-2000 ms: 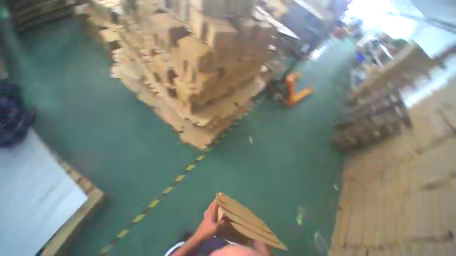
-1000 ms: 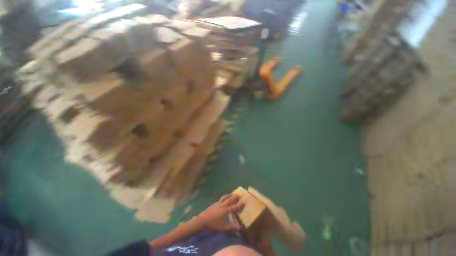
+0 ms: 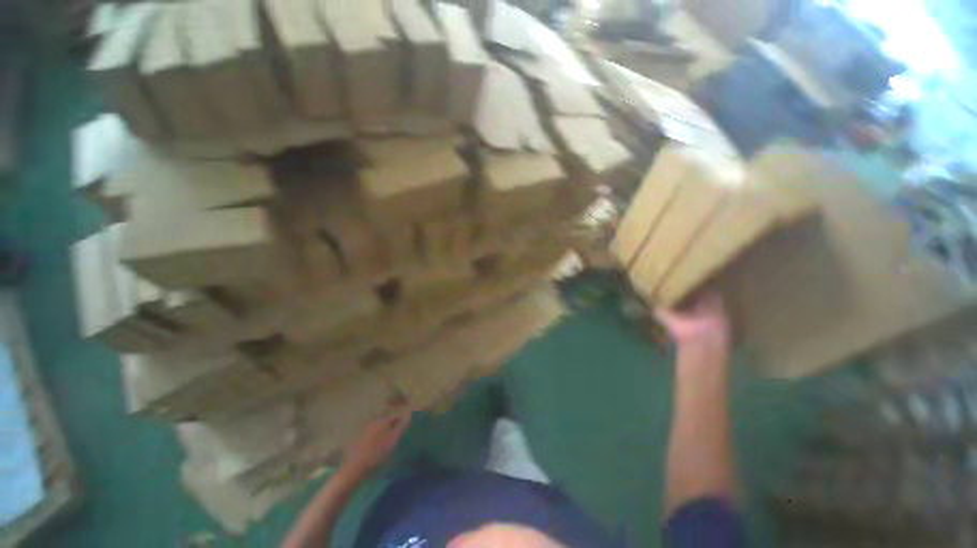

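A tall tiered stack of folded cardboard pieces (image 3: 321, 225) stands in front of me, brown with dark gaps. My right hand (image 3: 699, 319) is raised at the right and holds several folded cardboard pieces (image 3: 686, 230) from below; a wide flap of cardboard (image 3: 820, 289) extends to their right. The fingers under the pieces are partly hidden. My left hand (image 3: 377, 437) is low, at the near side of the stack; its fingers are blurred. It holds nothing that I can make out, and whether it touches the stack is unclear.
Green floor (image 3: 595, 417) shows between the stack and the right side. A pale sheet with a brown edge (image 3: 24, 428) lies at the far left. More cardboard (image 3: 670, 102) and blurred dark goods (image 3: 766, 102) stand behind the stack. Blurred brown piles (image 3: 911, 450) are at the lower right.
The stack is now much closer. The cardboard pieces have gone from low in front of my body up to the right in my right hand. My left hand has left them and moved toward the stack.
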